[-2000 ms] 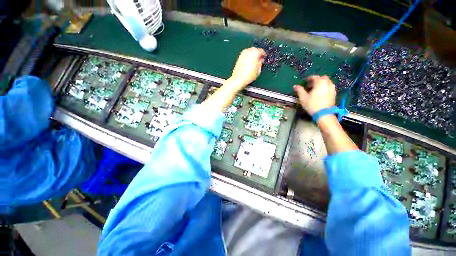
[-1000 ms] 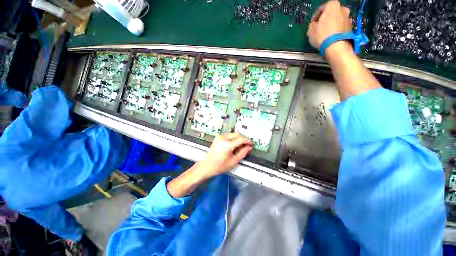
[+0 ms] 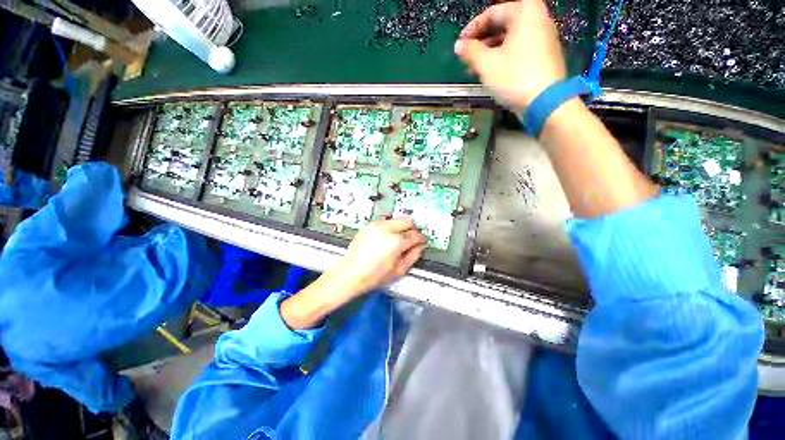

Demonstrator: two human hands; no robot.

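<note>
My left hand is at the near right circuit board of the pallet in front of me. Its fingertips are pinched together at the board's lower left edge; whether they hold a part is too small to tell. My right hand, with a blue wrist strap, is raised over the green mat's near edge, thumb and fingers curled towards each other. I cannot tell if it holds a part. The loose component pile lies on the mat behind it. The pallet holds several green boards with whitish areas.
More pallets with boards stand left and right on the conveyor. A scuffed metal bed shows between pallets. A white fan stands on the green mat. A large mass of parts is at upper right. A person in blue is at left.
My left hand went from over the mat down to the near right board and has stayed there. My right hand has moved left from the parts area. The view has tilted and shifted.
</note>
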